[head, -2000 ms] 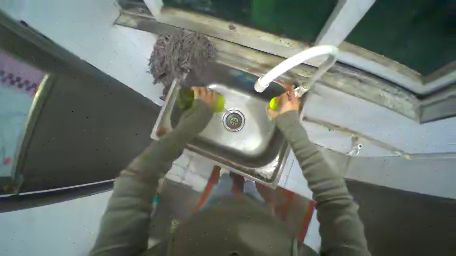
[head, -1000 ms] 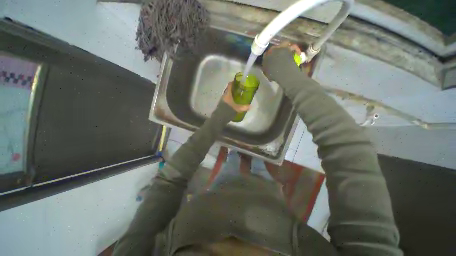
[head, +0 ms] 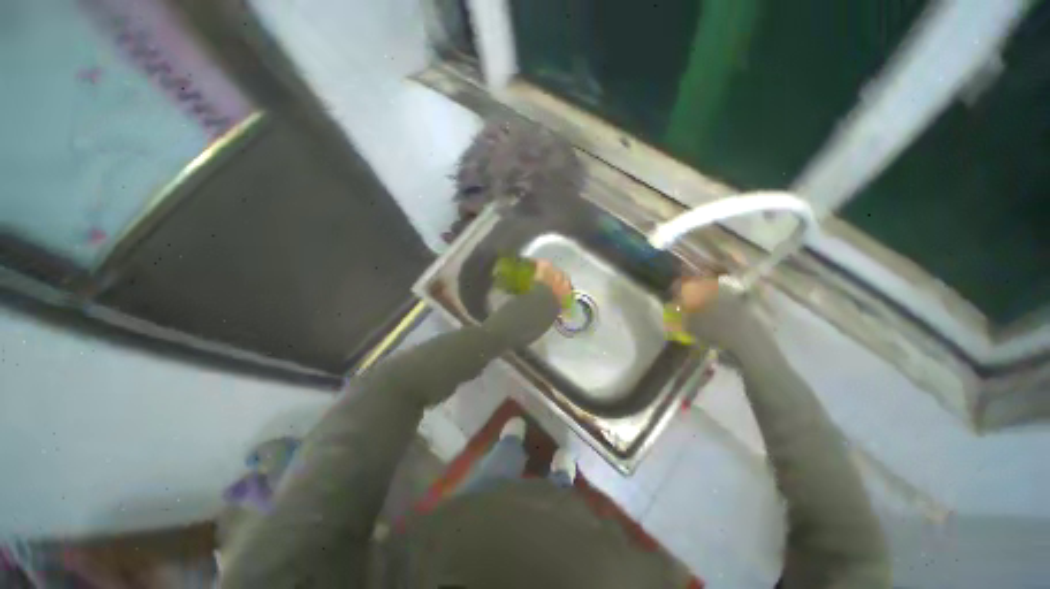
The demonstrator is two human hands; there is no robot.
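Note:
The green see-through drinking bottle (head: 515, 274) lies tilted on its side over the left part of the steel sink basin (head: 599, 359). My left hand (head: 553, 284) is closed around it. The yellow-green bottle lid (head: 677, 323) shows below my right hand (head: 698, 295), which holds it at the right side of the sink, by the base of the white swan-neck tap (head: 737, 207). The picture is blurred, so finger detail and any water from the spout cannot be made out.
A shaggy grey-brown mop head (head: 516, 167) stands at the sink's upper left corner. A window frame (head: 645, 155) runs behind the sink. A dark grey panel (head: 265, 253) is at the left. My shoes show below the sink, on a reddish floor area.
The bottle has moved from under the spout to the left and tipped over. My right hand has moved slightly down from the tap base, with the lid now showing below it. The view has turned.

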